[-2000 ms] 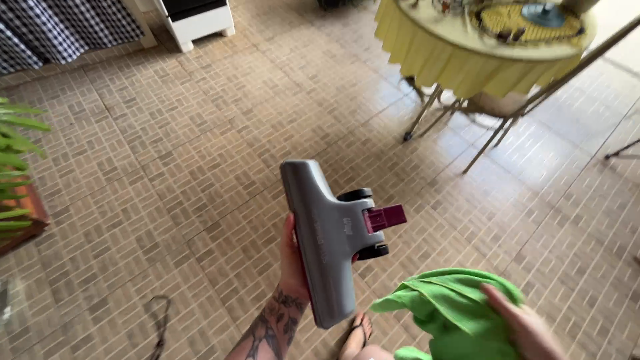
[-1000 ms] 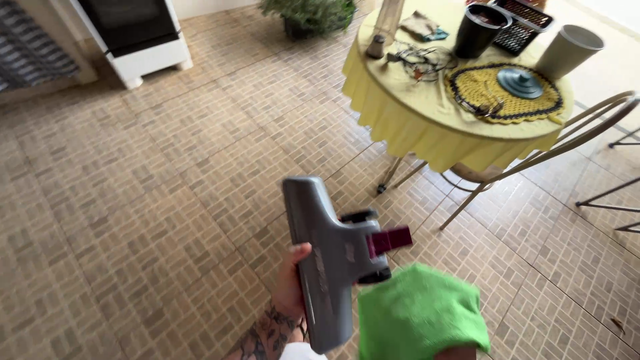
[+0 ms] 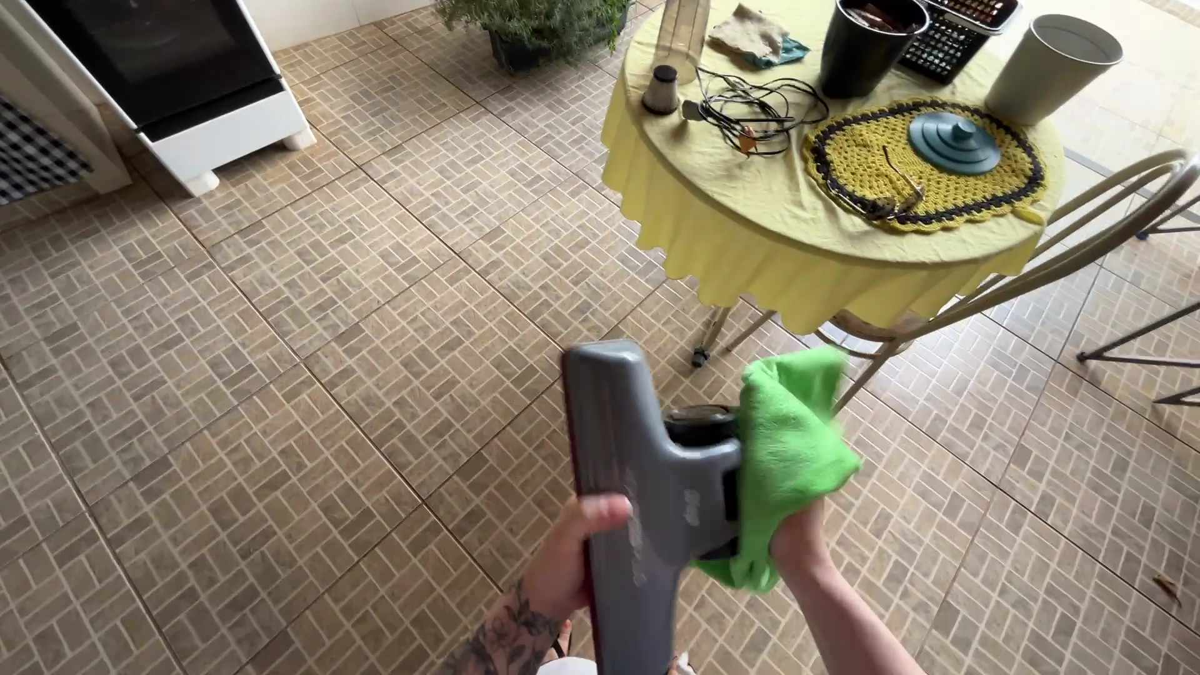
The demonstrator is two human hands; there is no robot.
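Note:
A grey vacuum cleaner floor head point(image 3: 637, 506) is held upright on its side by my left hand point(image 3: 572, 553), whose thumb lies across its grey face. A bright green cloth point(image 3: 792, 450) is in my right hand point(image 3: 802, 544), largely covering that hand's fingers. The cloth lies against the neck end of the floor head, where the maroon connector is now hidden. A dark wheel point(image 3: 701, 427) shows beside the neck.
At the upper right stands a round table with a yellow tablecloth point(image 3: 750, 253), bearing a coiled cable point(image 3: 759, 112), pots and a crocheted mat point(image 3: 844, 169). A metal chair point(image 3: 1050, 253) is beside it. A white stove point(image 3: 225, 127) and a potted plant point(image 3: 544, 28) stand farther back.
My right hand has brought the green cloth up against the neck of the floor head, covering the maroon connector seen before. My left hand has kept its hold. The view has shifted toward the table.

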